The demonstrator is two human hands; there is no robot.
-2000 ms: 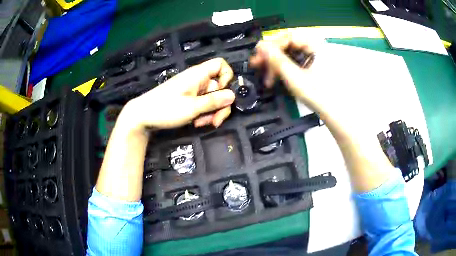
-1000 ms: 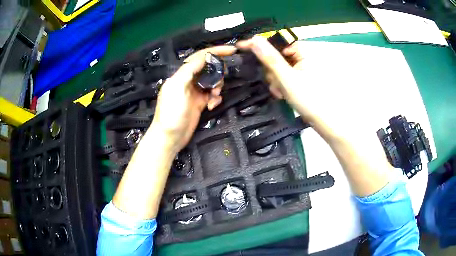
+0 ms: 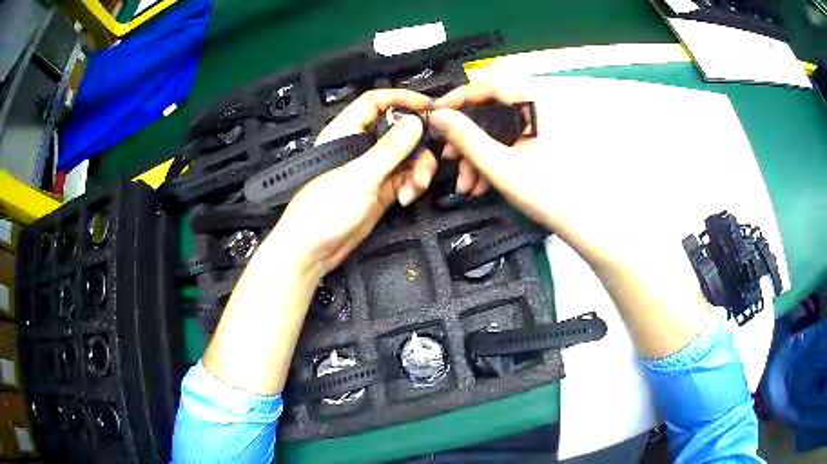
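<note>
My left hand (image 3: 363, 181) holds a watch body between thumb and fingers; the body is mostly hidden by the fingertips. A long black strap with a row of holes (image 3: 304, 168) extends from it to the left, over my left hand. My right hand (image 3: 481, 145) pinches a short black strap with a square buckle (image 3: 508, 120) against the watch's right side. The fingertips of both hands meet there, and the joint is hidden. Below them, the black foam tray (image 3: 390, 417) holds round watch bodies, some under crinkled clear film (image 3: 423, 359), and straps.
A white sheet (image 3: 653, 181) lies right of the tray with a pile of black straps (image 3: 733, 263). Stacked foam trays (image 3: 127, 317) stand at left. A blue cloth (image 3: 136, 82) is upper left, a white label (image 3: 409, 38) behind the tray, a white board (image 3: 744, 59) upper right.
The watch body has turned in my left hand, and its long strap now points left. My right hand has brought the buckle strap against the watch body.
</note>
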